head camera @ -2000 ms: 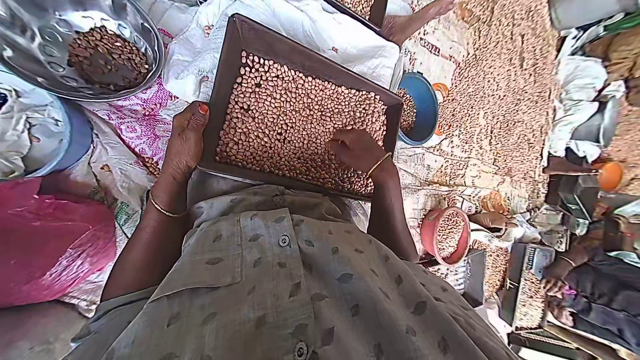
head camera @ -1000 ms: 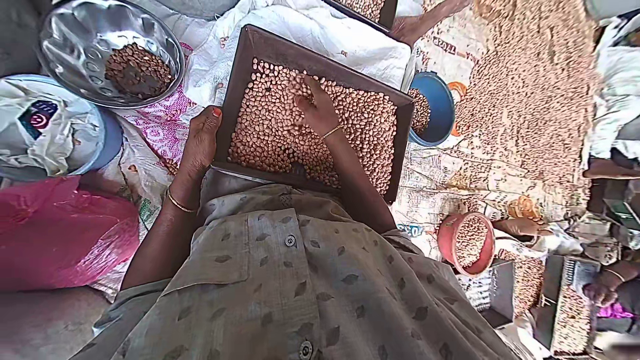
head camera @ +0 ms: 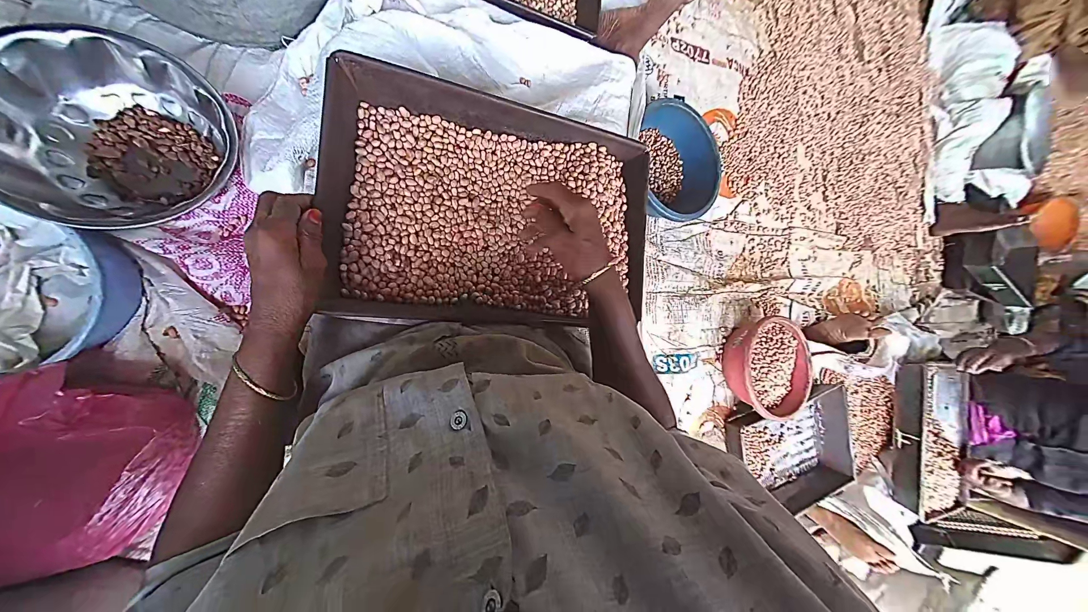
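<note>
A dark rectangular tray lies across my lap, its floor spread with reddish-brown shelled nuts or beans. My left hand grips the tray's left rim, thumb on top. Over the right part of the tray, my right hand touches the nuts with bent fingers; whether any are held between them cannot be seen. A shiny metal bowl at the upper left holds darker pieces. Beyond the tray's right edge is a blue bowl with more nuts.
Pink plastic and a light blue tub lie at left. A red bowl of nuts stands at right, near a dark tray. Nuts cover sacking. Co-workers' hands are at far right, near another tray.
My right hand has gone from the tray's lower right to its upper middle, then back to the right side. The nuts' spread has shifted, and my left hand stays at the left rim.
</note>
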